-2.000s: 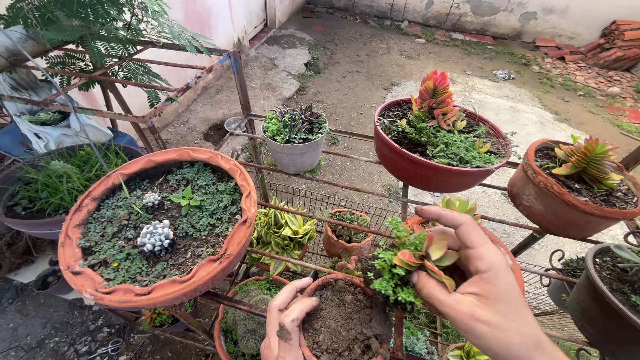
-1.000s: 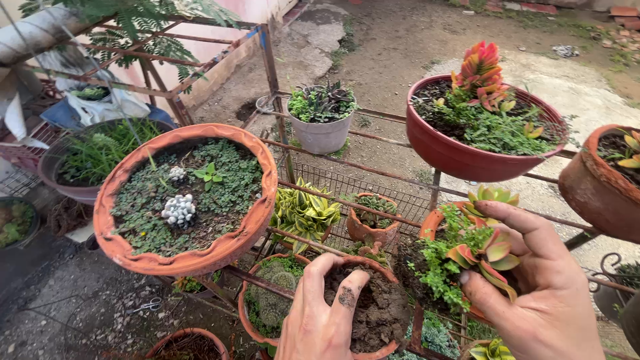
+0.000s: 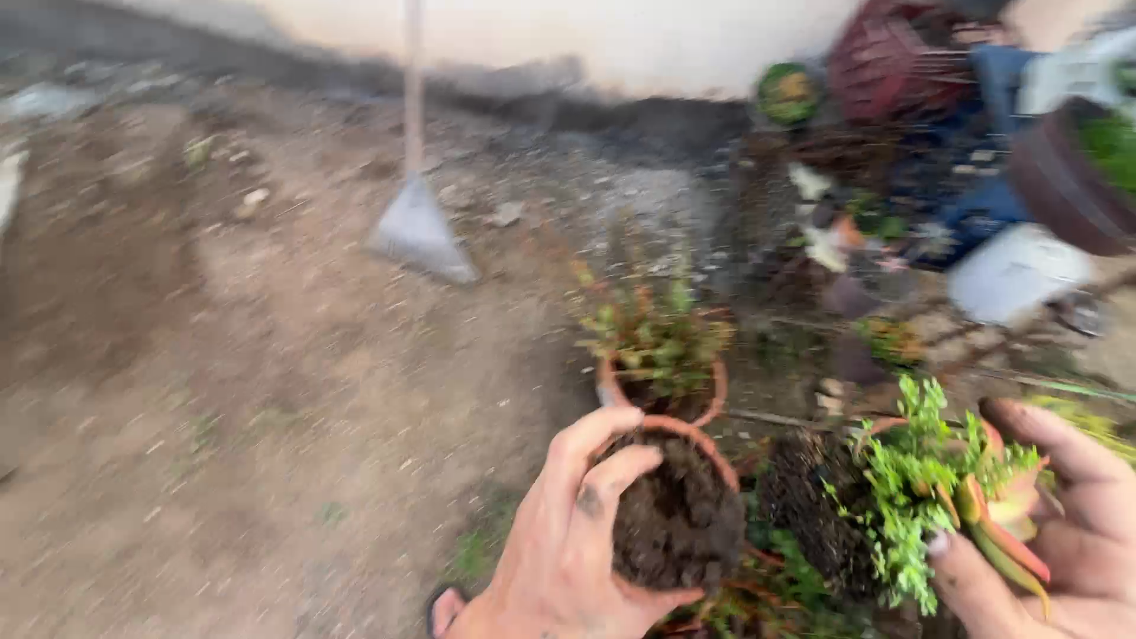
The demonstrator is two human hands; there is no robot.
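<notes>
My left hand (image 3: 577,532) grips a small terracotta pot (image 3: 728,461) by its rim, with the fingertips over the dark soil (image 3: 679,524) inside. To the right, my right hand (image 3: 1038,524) holds a succulent (image 3: 998,532) with green and reddish leaves, together with bright green small-leaved sprigs (image 3: 914,497). A dark clump of soil and roots (image 3: 812,506) hangs from this plant's left side, beside the pot. The view is blurred by motion.
Beyond the pot stands another terracotta pot (image 3: 608,382) with a leafy plant (image 3: 661,337). A long-handled broom or rake (image 3: 422,231) is on the bare ground by the wall. A purple-brown planter (image 3: 1065,177), a white container (image 3: 1021,271) and a red crate (image 3: 905,71) are at the upper right. A sandalled foot (image 3: 446,611) shows below.
The view has swung far to the left, off the rack with the large planters. My left hand, earlier at the pot of soil among the rack's pots, now holds a soil-filled pot over other plants.
</notes>
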